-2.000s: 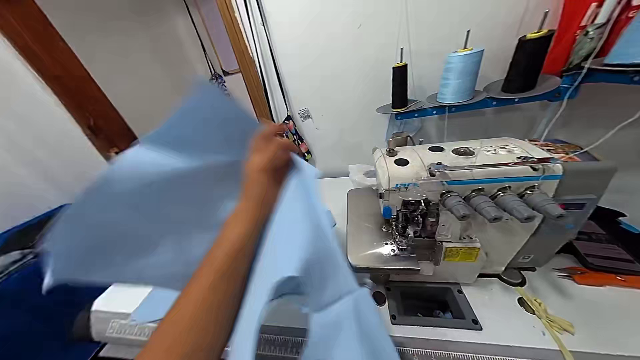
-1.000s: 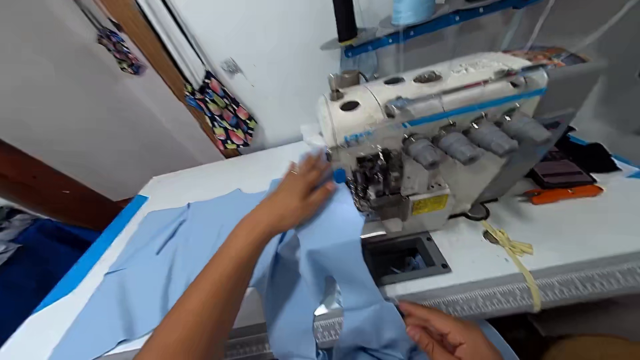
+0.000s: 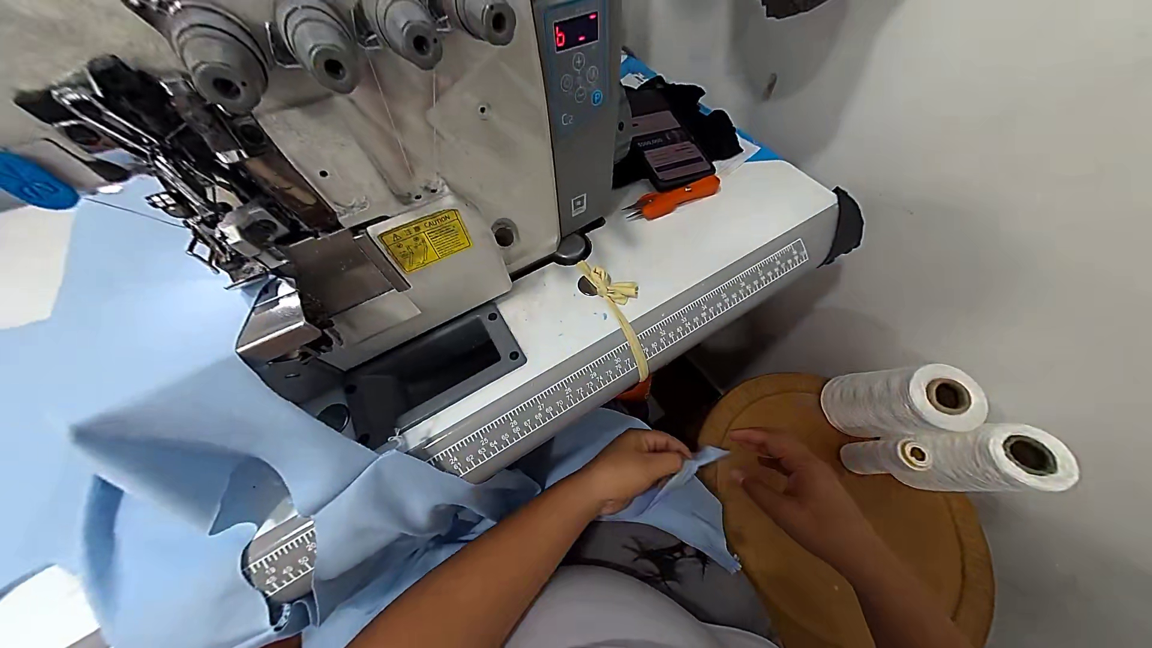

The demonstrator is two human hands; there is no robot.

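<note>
Light blue fabric (image 3: pixel 351 504) lies over the left part of the table, drapes across its front edge and reaches the lap. My left hand (image 3: pixel 634 470) pinches an edge of this fabric between thumb and fingers, above the lap. Just right of it, my right hand (image 3: pixel 792 486) has its fingers apart, close to the fabric's tip, with nothing seen in it. The overlock sewing machine (image 3: pixel 477 117) stands behind, with fabric beside and under its needle area at the left. Whether the presser foot rests on the fabric cannot be told.
White thread cones (image 3: pixel 886 400) lie on a round wooden stool (image 3: pixel 945 558) at the right. Orange thread snips (image 3: pixel 679 196), a phone (image 3: pixel 666 148) and black cloth (image 3: pixel 715 126) are on the table's far right. A yellow strip (image 3: pixel 625 324) hangs over the ruler-marked edge (image 3: pixel 576 382).
The view has swung right and down. My left hand has left the fabric beside the needle area and now holds an edge near the lap. My right hand has come off the fabric.
</note>
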